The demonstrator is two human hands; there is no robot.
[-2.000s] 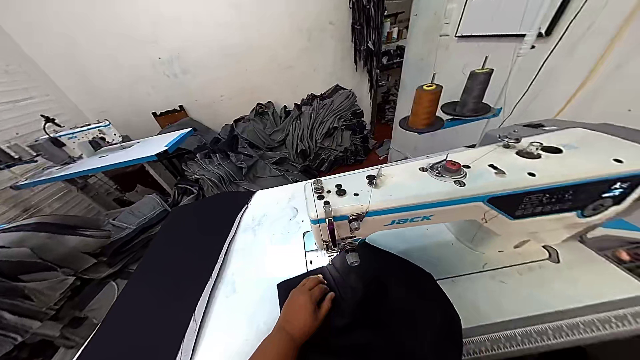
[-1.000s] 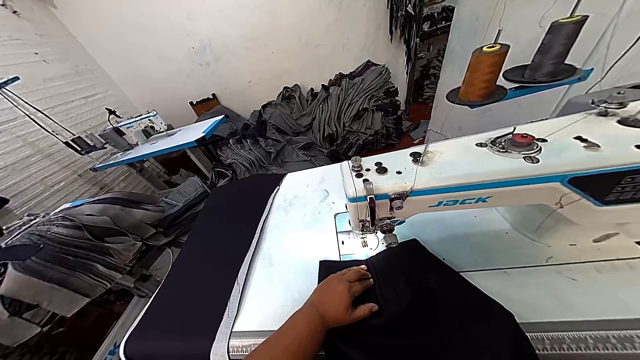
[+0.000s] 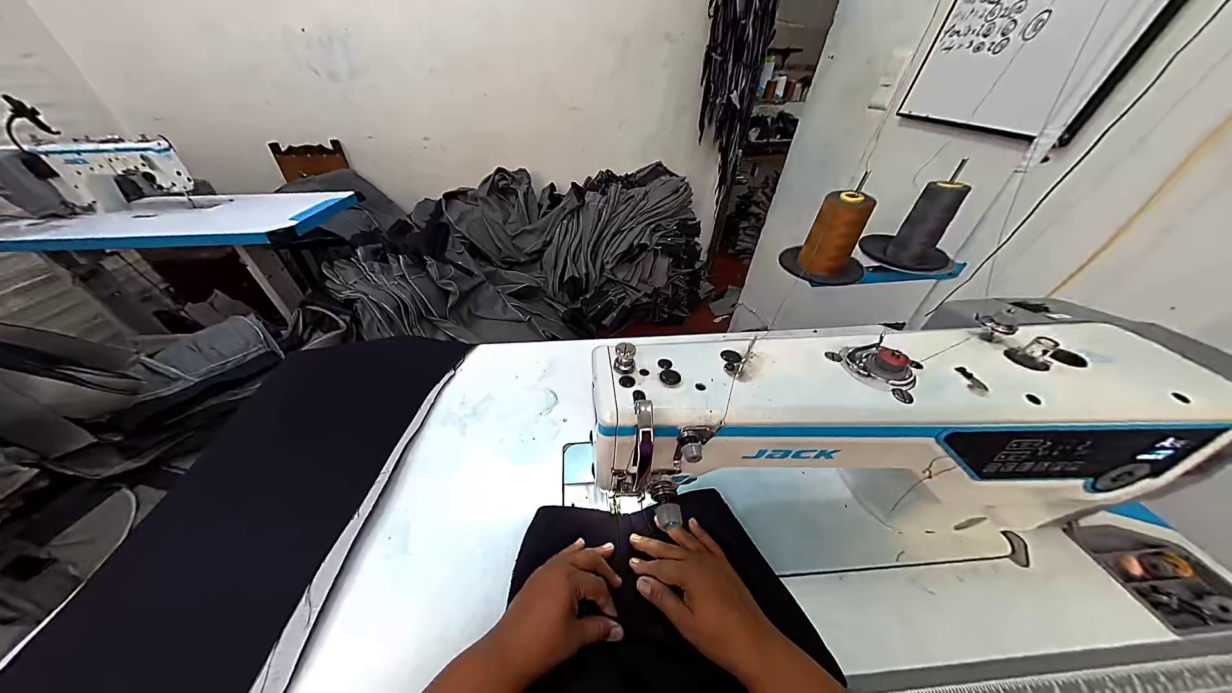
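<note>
A black fabric piece (image 3: pixel 664 635) lies on the white machine table (image 3: pixel 443 520), its far edge at the needle area of a Jack sewing machine (image 3: pixel 847 423). My left hand (image 3: pixel 563 606) rests on the fabric's left part, fingers spread. To the right, my right hand (image 3: pixel 698 592) presses flat on the same fabric, fingertips close to the presser foot. The two hands are a little apart, with a seam or fold line between them. The needle tip and the foot are partly hidden by the machine head.
Dark cloth with a pale edge (image 3: pixel 250 510) drapes over the table's left side. An orange thread cone (image 3: pixel 837 236) and a grey thread cone (image 3: pixel 924 226) stand behind the machine. Grey garments (image 3: pixel 577 250) are heaped by the wall; another sewing machine (image 3: pixel 115 173) stands at left.
My right hand has come into view onto the black fabric; before, only one hand showed. The fabric's far edge now sits squarer to the machine. The view has shifted.
</note>
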